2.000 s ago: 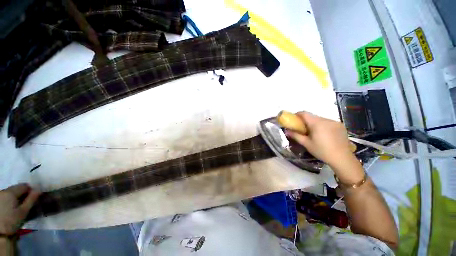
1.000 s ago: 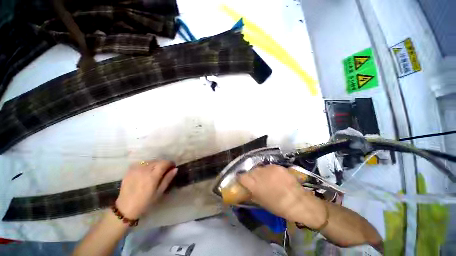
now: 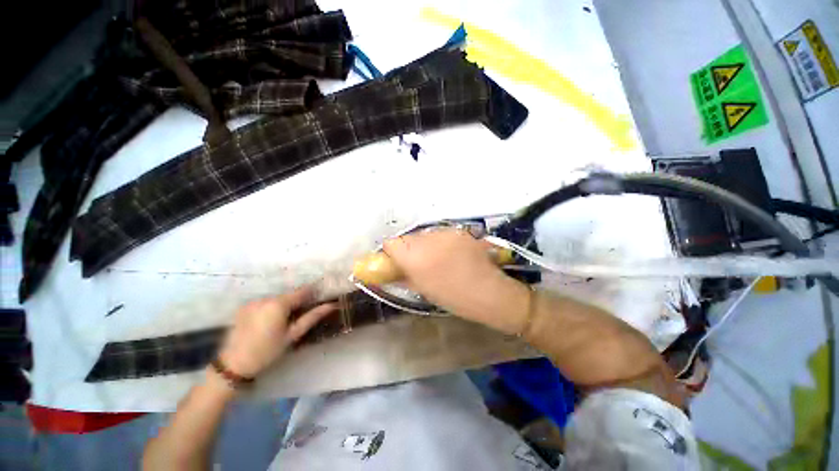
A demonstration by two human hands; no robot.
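Note:
A dark plaid strip [image 3: 161, 354] lies near the table's front edge, its slanted left end bare. My left hand [image 3: 262, 336] lies over the strip just left of the iron, fingertips at its upper edge; it is blurred, and whether it pinches the cloth is unclear. My right hand [image 3: 448, 267] grips the wooden handle [image 3: 375, 269] of the steam iron [image 3: 405, 302]. The iron stands on the strip, its front edge pointing left towards my left fingers. The strip's right part is hidden by the iron and my right arm.
A curved stack of plaid pieces [image 3: 276, 138] crosses the table behind. A heap of plaid cloth [image 3: 267, 46] lies far left, with a brown strap [image 3: 179, 69] over it. A dark hose [image 3: 644, 184] and white tube [image 3: 635, 268] run right, past the dark iron rest [image 3: 704, 207].
The iron has moved from the strip's right end, dipping towards the front edge, then back onto the strip farther left. My left hand has moved from the strip's left end towards its middle.

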